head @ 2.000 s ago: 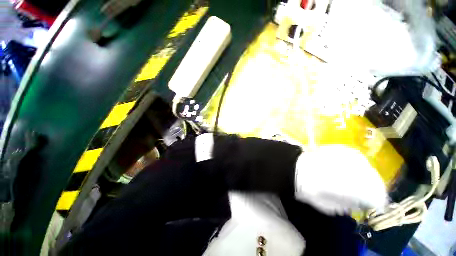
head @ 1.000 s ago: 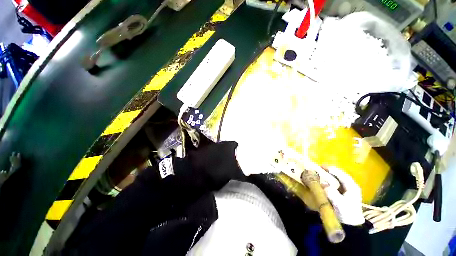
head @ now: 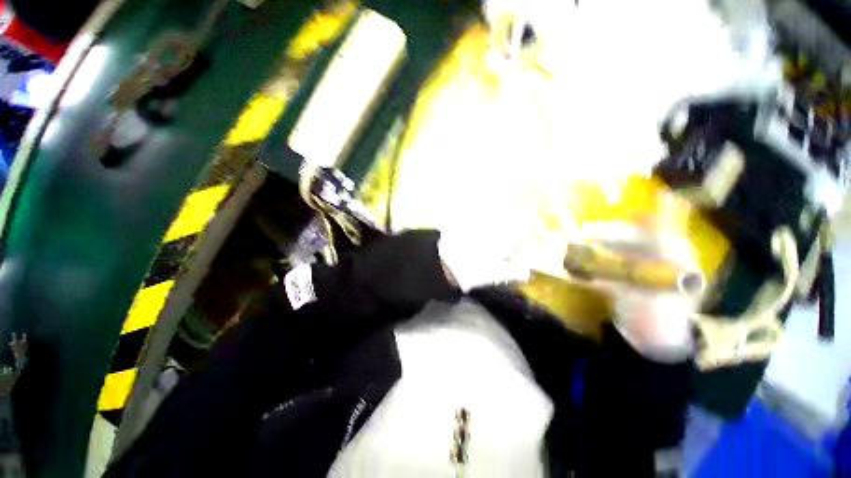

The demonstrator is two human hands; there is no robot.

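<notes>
The frame is blurred and overexposed. My right hand (head: 656, 325), in a white glove, is closed around the tan wooden-handled tool (head: 634, 269). The tool lies roughly crosswise, its round end to the right. My left hand (head: 481, 238) shows only as a washed-out white shape beyond the black sleeve; its fingers and anything in them cannot be made out. Under and beyond the hands is the yellow mat (head: 714, 245), mostly burnt out to white. Small parts on it cannot be told apart.
A white power strip (head: 350, 86) lies left of the mat, beside the conveyor's black-and-yellow edge (head: 199, 209). A bundled cream cord (head: 742, 338) is at right, below the black block (head: 695, 145). A blue bin (head: 760, 448) is at lower right.
The wooden tool has swung from pointing down towards me to pointing right, with my right hand now below it. The whole view has shifted and blurred.
</notes>
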